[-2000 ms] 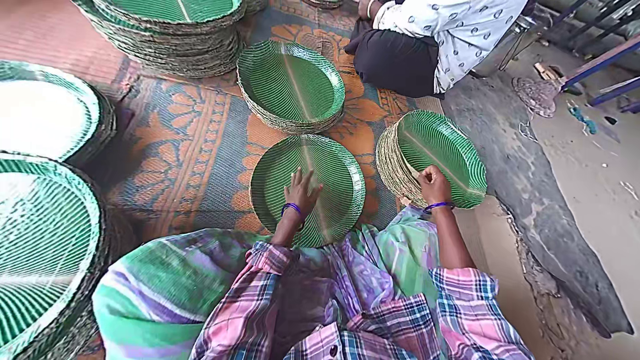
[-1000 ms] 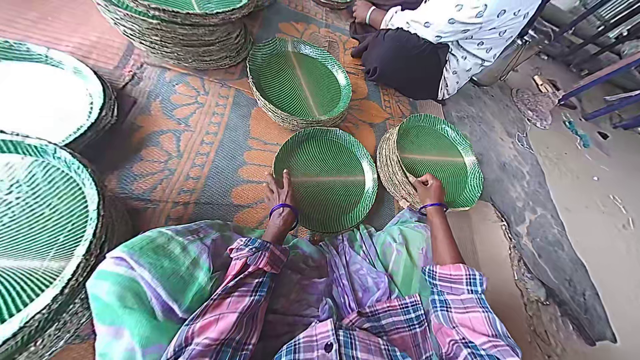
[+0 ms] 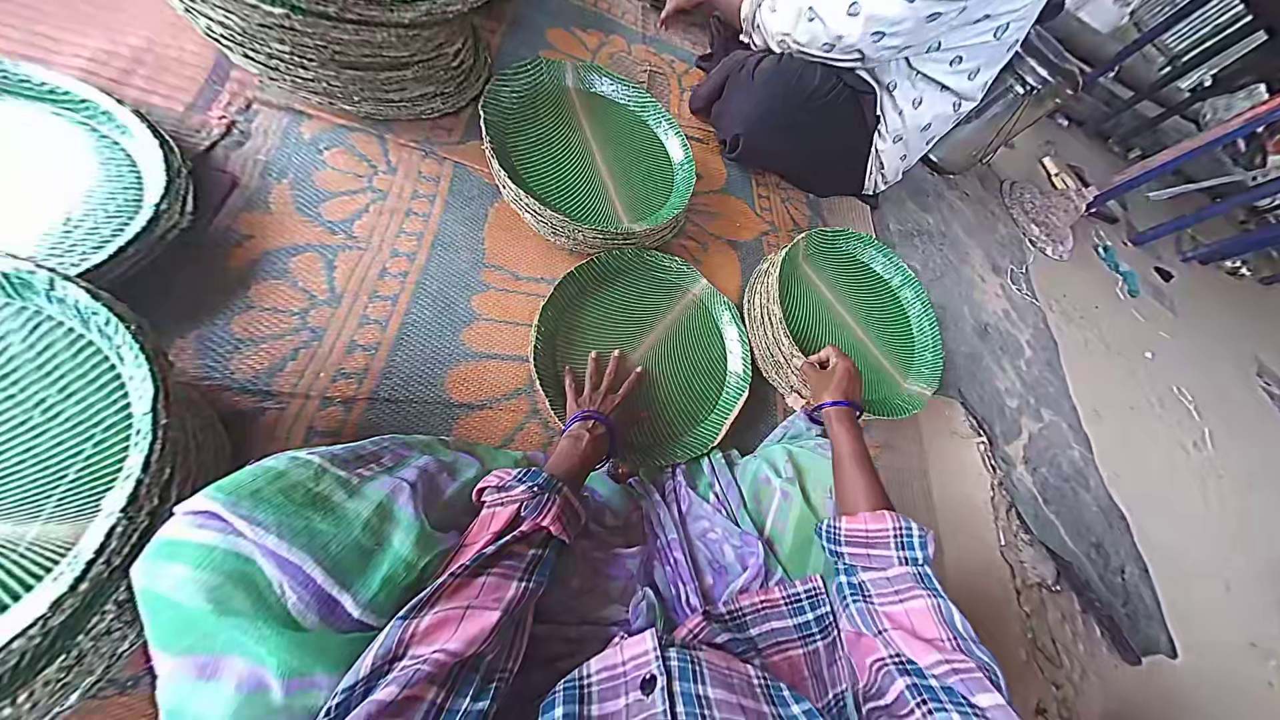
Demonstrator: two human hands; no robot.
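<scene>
In the head view a round green leaf-patterned plate point(image 3: 665, 345) lies before my lap on the patterned mat. My left hand point(image 3: 600, 400) rests on its lower left part with fingers spread. To the right, a stack of like plates point(image 3: 870, 310) leans tilted, its rough brown rims facing left. My right hand point(image 3: 832, 378) has its fingers curled at the near rim of that stack's top plate; whether it grips the rim is hard to see. Another stack of green plates point(image 3: 590, 150) stands just beyond the single plate.
Tall plate stacks stand at the left, one point(image 3: 70, 440) near and one point(image 3: 75, 170) farther, with another point(image 3: 350, 55) at the top. A seated person point(image 3: 800, 110) is at the upper right. A grey stone edge point(image 3: 1000, 380) runs along the mat's right side.
The plate before me has turned: its pale midrib, level one second ago, now slants up to the right. My left hand has moved from its left edge onto its surface. My right hand stays at the stack.
</scene>
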